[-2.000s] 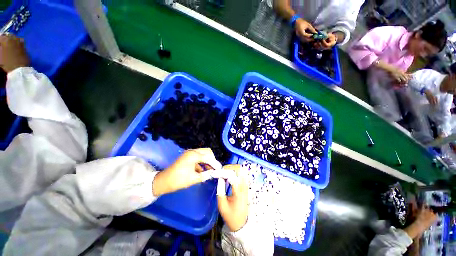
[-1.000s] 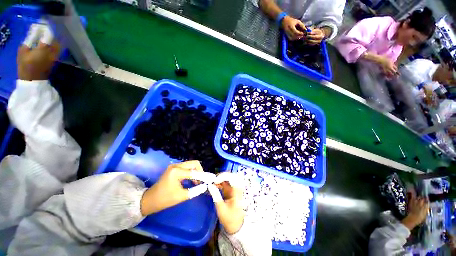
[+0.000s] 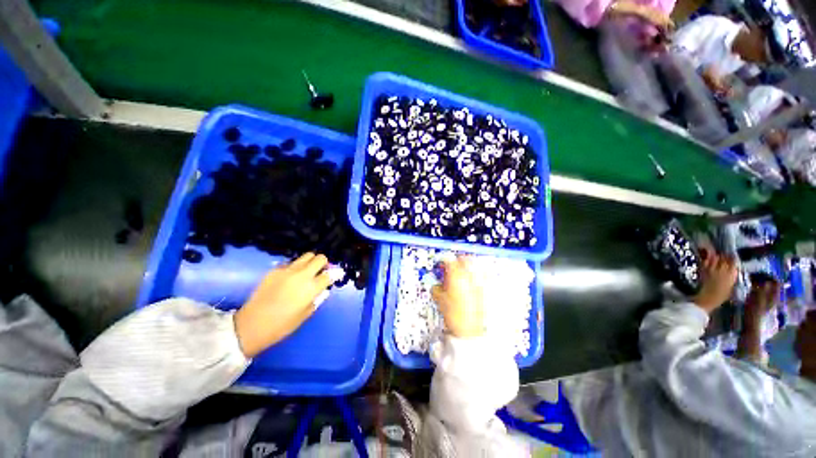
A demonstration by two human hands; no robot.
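Note:
My left hand (image 3: 284, 300), with white finger cots, is over the left blue tray (image 3: 322, 362), its fingertips at the near edge of the heap of black housings (image 3: 268, 201). My right hand (image 3: 461, 295) reaches down into the lower right tray, its fingertips among the white ring inserts (image 3: 505, 309). Whether either hand's fingers hold a part is hidden. Assembled pieces (image 3: 452, 170), black with white rings, fill the upper right tray, which overlaps the tray of white inserts.
The green conveyor belt (image 3: 206, 67) runs beyond the trays, with a black part with a thin shaft (image 3: 320, 100) on it. A metal post (image 3: 54, 63) stands at the left. A few black pieces (image 3: 131, 219) lie on the dark worktop. Other workers' sleeves and hands (image 3: 718, 279) are at the right.
My hands were together over the trays, fingertips meeting. They have separated, the left to the black heap and the right into the white parts. The view has shifted, and the worker's hand at the left is gone.

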